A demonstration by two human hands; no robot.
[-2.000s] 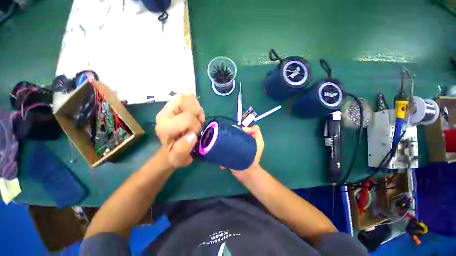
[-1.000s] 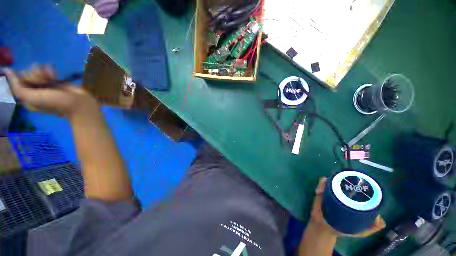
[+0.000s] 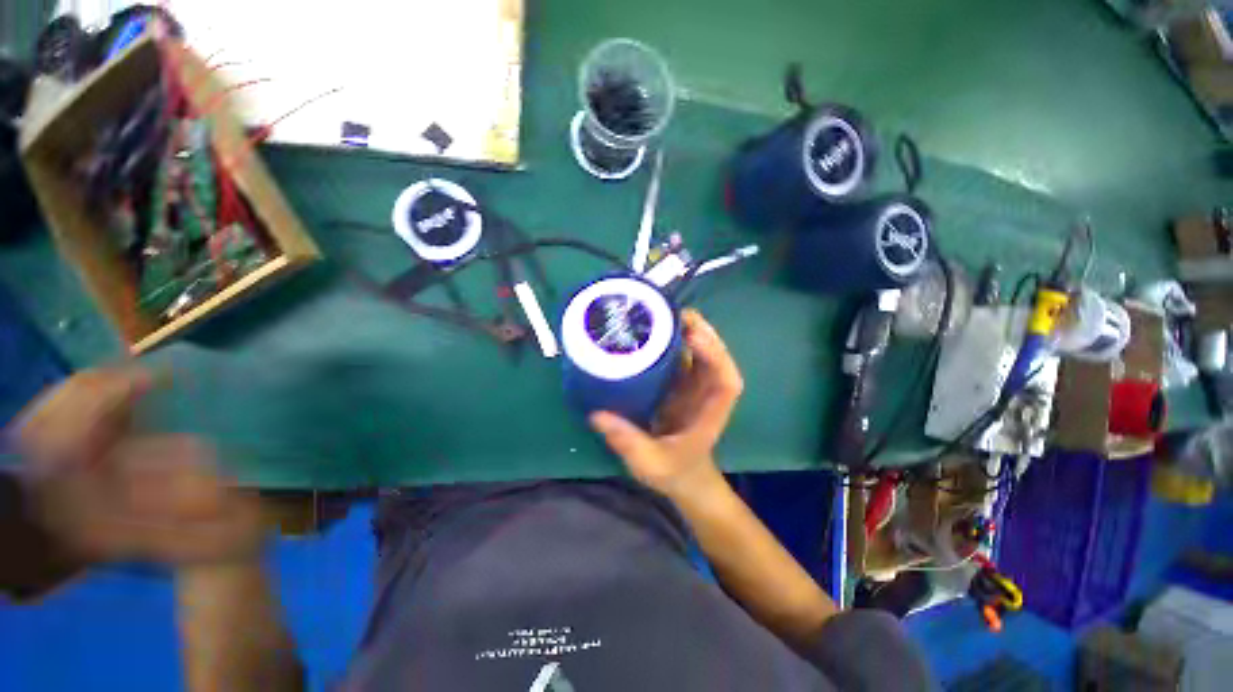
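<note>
My right hand [image 3: 683, 412] holds a dark blue speaker [image 3: 625, 392] at the bench's near side, its white-ringed end facing up with a purplish centre. My left hand [image 3: 189, 507] is a blur at the lower left, overlapping what looks like another hand with a dark sleeve; what it holds cannot be told. A loose white-ringed disc [image 3: 438, 222] lies on the bench with black cable around it. A white strip [image 3: 536, 319] lies left of the speaker. Slim tweezers [image 3: 649, 210] and a small pink-and-white USB drive [image 3: 667, 266] lie just behind the speaker.
Two dark blue speakers [image 3: 801, 169] stand at the right behind a black screwdriver [image 3: 863, 372]. A clear cup [image 3: 626, 95] of dark pieces is at the back. An open parts box [image 3: 230, 304] and a white board [image 3: 392, 75] are left. A soldering iron [image 3: 1038, 331] is right.
The view has swung back to the right from the floor side. My right hand still holds the speaker; its ring went from purple to bluish white, now white with a purplish centre. My left hand stays left, blurred.
</note>
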